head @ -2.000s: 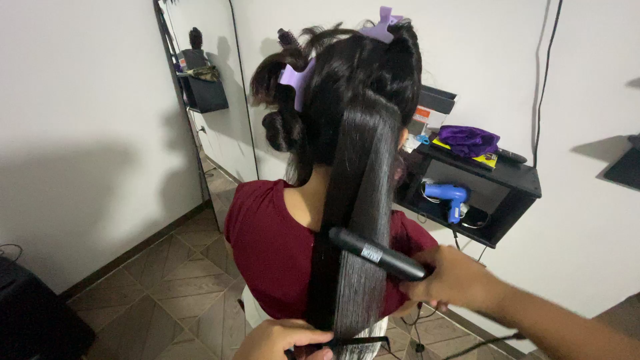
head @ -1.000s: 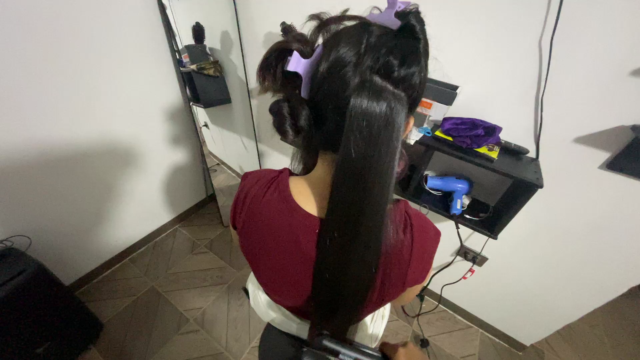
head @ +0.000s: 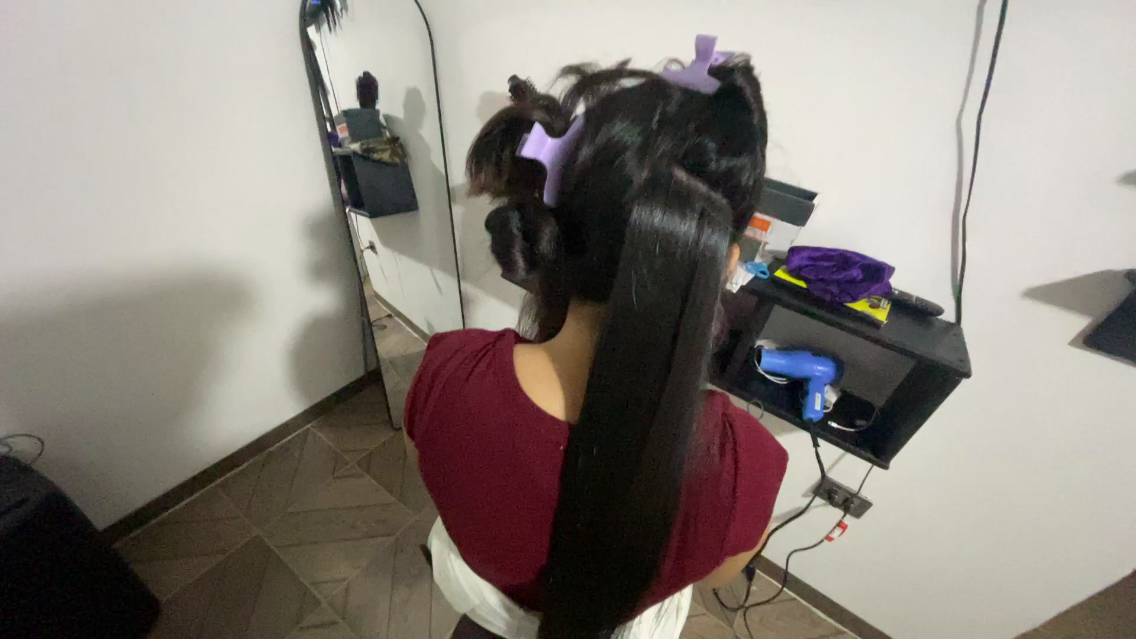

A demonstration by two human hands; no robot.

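Note:
A seated person in a dark red top (head: 488, 444) has their back to me. A long, smooth section of straight dark hair (head: 635, 399) hangs down the back past the lower edge of the view. One lilac hair clip (head: 552, 160) holds hair on the left of the head, beside a twisted bun (head: 524, 240); another lilac clip (head: 699, 67) sits on top. Neither of my hands shows in the frame, and the flat iron is out of sight too.
A black wall shelf (head: 923, 342) at right holds a blue hair dryer (head: 803, 368), with a purple cloth (head: 839, 273) and a brush (head: 916, 303) on top. Cords hang below by a wall outlet (head: 843, 497). An arched mirror (head: 399, 257) stands at left, near a black object (head: 62, 550).
Both my hands and the black flat iron, on the hair section two seconds ago, have moved down and out of view. The hair section hangs long down the back.

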